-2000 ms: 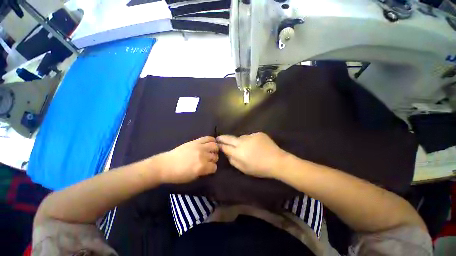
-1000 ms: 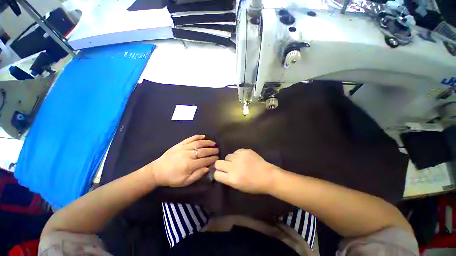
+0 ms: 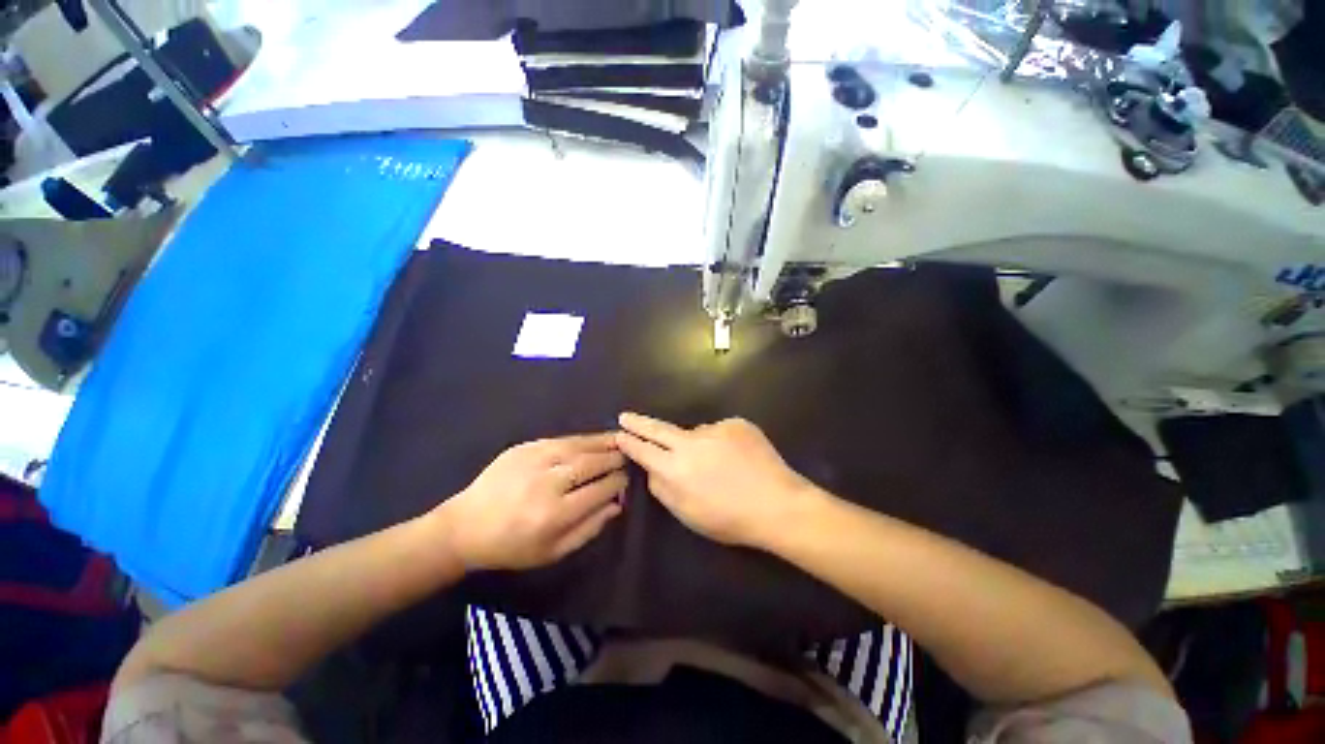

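Note:
A large dark brown-black garment panel (image 3: 901, 436) lies spread under the needle area and hangs over my lap. My left hand (image 3: 541, 499) and my right hand (image 3: 715, 477) meet on it at a faint line, in front of the needle. The fingertips of both hands press or pinch the cloth there; the fold between them is mostly hidden. A small white paper label (image 3: 549, 334) lies on the panel, behind my left hand. The sewing machine (image 3: 1003, 175) stands behind, its lit presser foot and needle (image 3: 722, 334) over the cloth.
A bright blue sheet (image 3: 247, 334) lies left of the panel. Dark cut pieces (image 3: 610, 76) lie on the white surface behind the machine. A small dark cloth piece (image 3: 1235, 465) is at the right table end. Striped cloth (image 3: 531, 669) shows on my lap.
My left hand's fingers have drawn in to meet my right hand's fingertips, which have moved a little up the line. The view has shifted slightly.

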